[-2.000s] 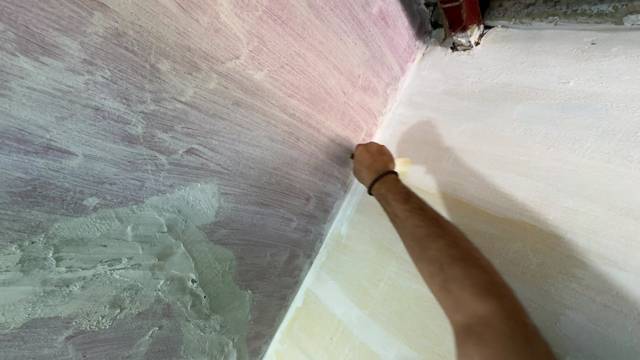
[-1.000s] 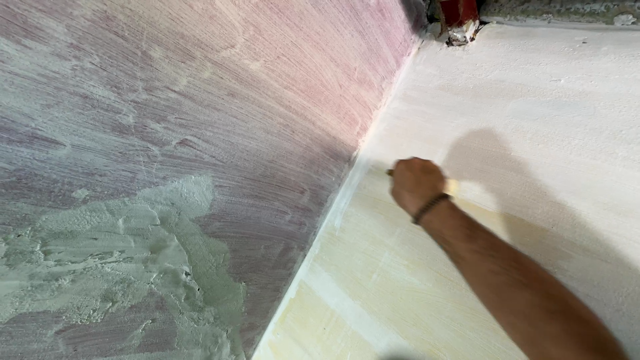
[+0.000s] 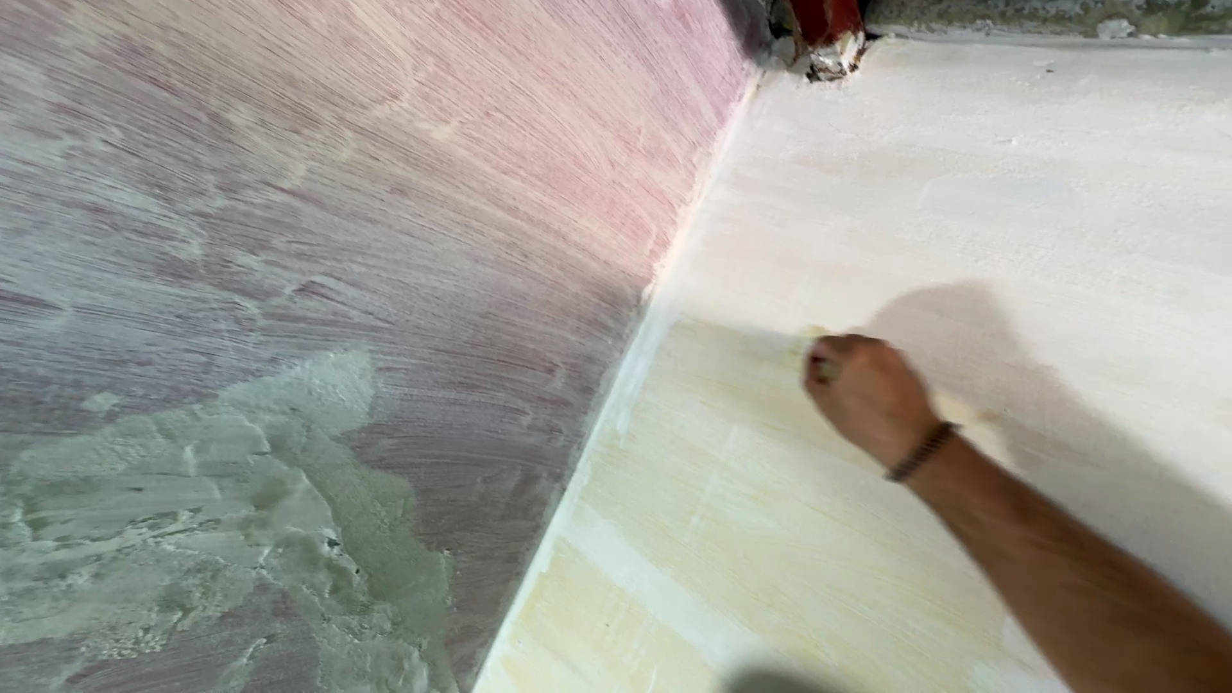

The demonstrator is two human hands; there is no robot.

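My right hand [image 3: 871, 390], with a dark bracelet [image 3: 922, 452] at the wrist, is closed around a small object against the pale wall [image 3: 962, 558]. Only a dark end of this object shows at the fist, with a yellowish bit beside it; its kind cannot be told. The hand is slightly blurred, to the right of the corner line [image 3: 616, 385]. White and yellowish areas cover the pale wall. Left of the corner, the purple-pink wall [image 3: 433, 250] is streaked with a thin whitish coat. My left hand is not in view.
A rough greenish-grey plaster patch [image 3: 241, 481] covers the lower left wall. A red pipe or post [image 3: 826, 24] with a crusted end meets the top of the corner. A rough grey ledge [image 3: 1039, 17] runs along the top right. Shadows fall on the pale wall.
My right hand has moved from the corner line to the right across the pale wall, still closed on the small object.
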